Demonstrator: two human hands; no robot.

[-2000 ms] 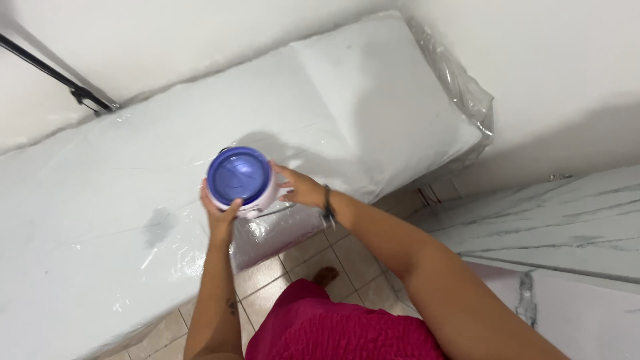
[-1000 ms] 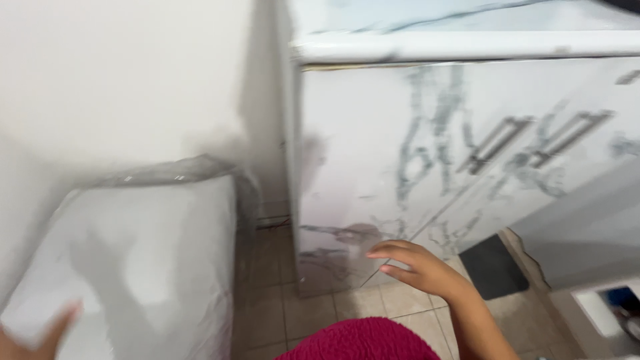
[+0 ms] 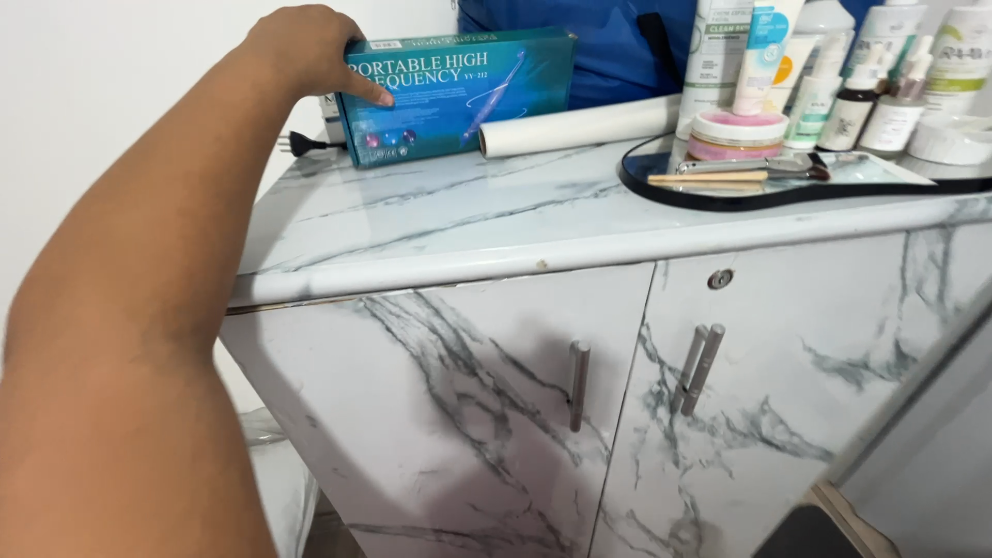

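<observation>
My left hand (image 3: 325, 62) reaches in from the left and grips the left end of a blue-green cardboard box (image 3: 457, 101) for a portable high frequency device. Its thumb lies on the printed front, and its other fingers are partly hidden behind the box's edge. The box stands on its long side on the marble-patterned countertop (image 3: 434, 209). Just left of it, below my hand, a black power plug (image 3: 302, 144) with bare prongs sticks out. A white roll (image 3: 573, 130) lies against the box's right end. My right hand is out of view.
A black-rimmed tray (image 3: 697, 200) holds bottles, a pink jar (image 3: 738, 138) and brushes (image 3: 744, 167). Behind the roll is a blue bag (image 3: 597, 54). Below are cabinet doors with metal handles (image 3: 579, 385). A plastic-covered surface (image 3: 287, 480) shows at the lower left.
My left hand has gone from over the plastic-covered bed to the box. My right hand has left the view. The blue-lidded container held two seconds ago is out of sight. The view has swung to the cabinet.
</observation>
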